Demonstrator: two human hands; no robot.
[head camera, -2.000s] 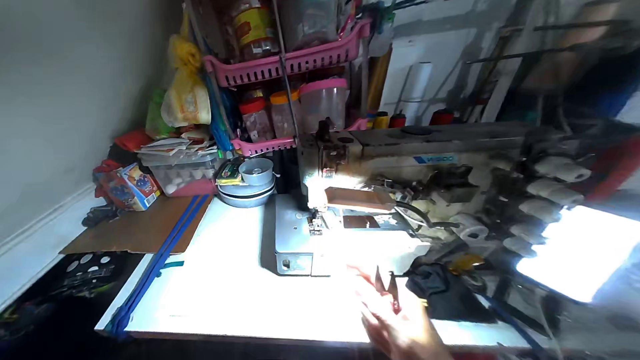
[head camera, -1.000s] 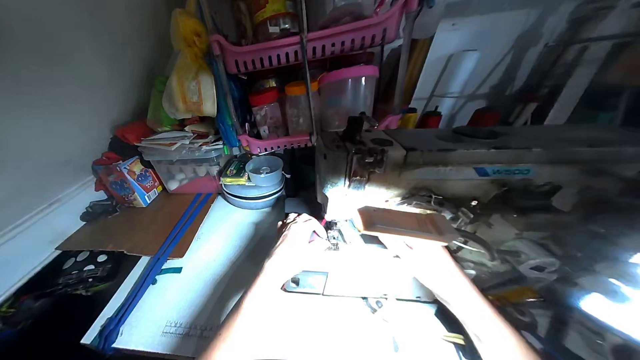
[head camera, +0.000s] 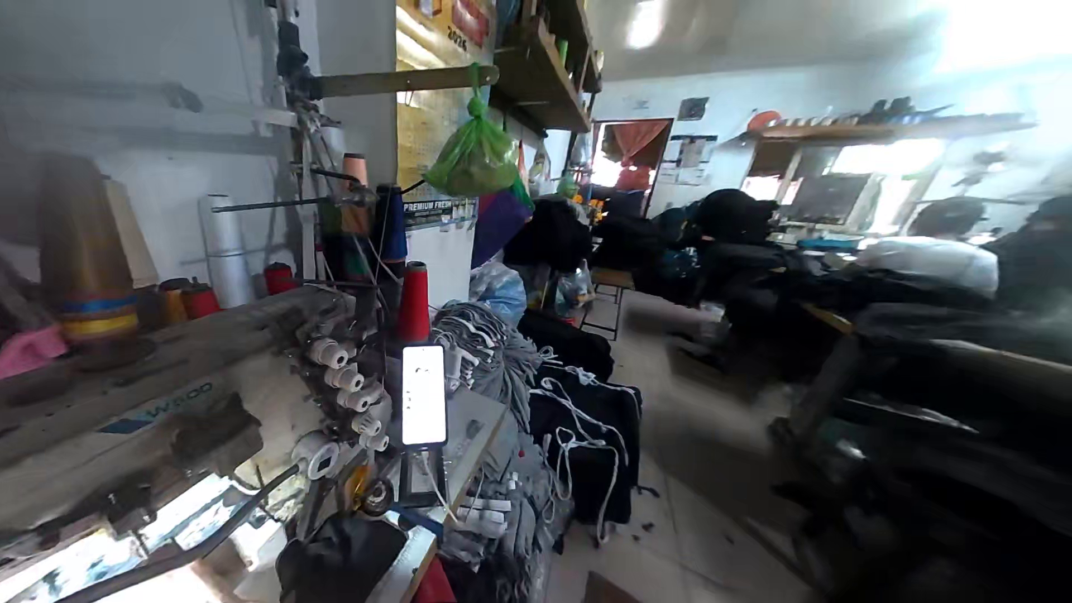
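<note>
Neither of my hands shows in the head view. An industrial sewing machine (head camera: 167, 402) fills the lower left, with white tension knobs (head camera: 345, 377) on its right end. A lit smartphone (head camera: 425, 395) stands upright on a stand at the table's corner. Behind it is a cone of red thread (head camera: 414, 303). Black cloth (head camera: 339, 557) lies at the table edge below the machine. A bright patch of light falls near the machine's bed at the bottom left, where details are washed out.
Heaped grey fabric (head camera: 502, 427) and black fabric with white cords (head camera: 590, 444) lie right of the table. A green plastic bag (head camera: 474, 155) hangs from a wooden arm. Dark piles flank the floor aisle (head camera: 670, 402). A person in white (head camera: 930, 260) is at the far right.
The view has swung far to the right, from the machine's needle area to the room. Both hands, at the needle area a second ago, are out of view.
</note>
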